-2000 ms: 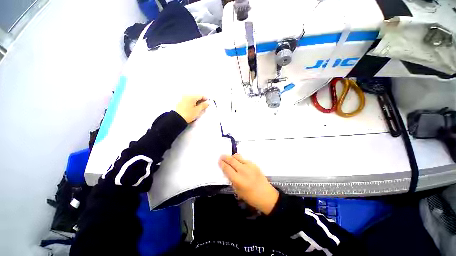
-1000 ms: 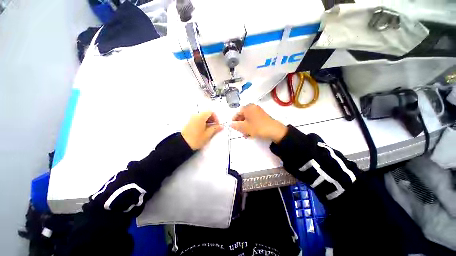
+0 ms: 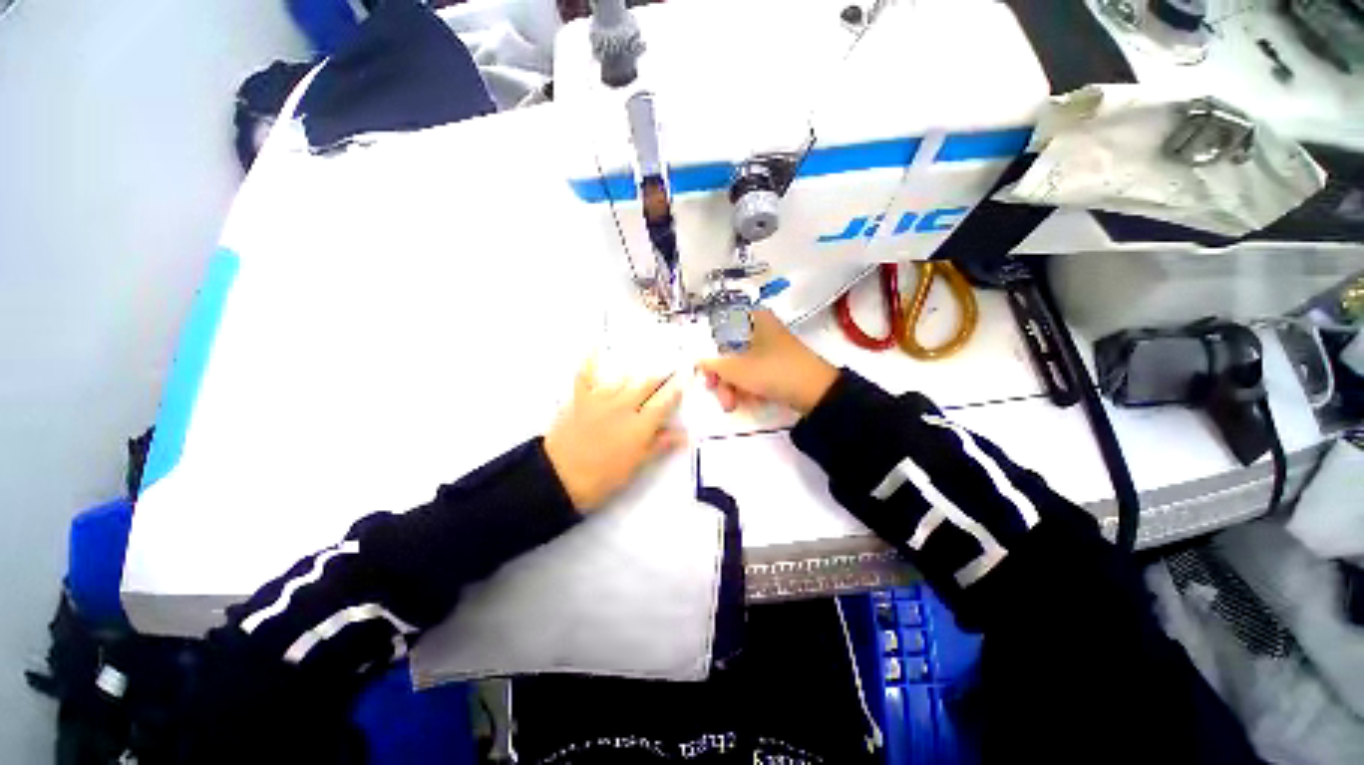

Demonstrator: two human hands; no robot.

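Note:
A white to pale grey cloth piece (image 3: 598,598) lies on the table in front of the sewing machine (image 3: 898,165) and hangs over the front edge, with navy cloth (image 3: 730,575) showing along its right side. Its upper end is near the presser foot (image 3: 673,307). My left hand (image 3: 616,431) lies on the cloth, fingers spread a little, just below the foot. My right hand (image 3: 766,366) is right of the foot, by the round knob, with its fingers bent at the cloth's edge; its fingertips are partly hidden and any grip is hard to see.
Red-handled scissors (image 3: 868,311) and yellow-handled scissors (image 3: 939,311) lie right of my right hand. Black snips (image 3: 1044,344) and a black device (image 3: 1182,366) are further right. Dark cloth (image 3: 397,82) is heaped at the back left. A blue crate (image 3: 920,658) is below the table edge.
Both hands have moved up to the needle area with the cloth. My left hand now lies flatter on it; my right hand first left the lower edge and is now beside the foot.

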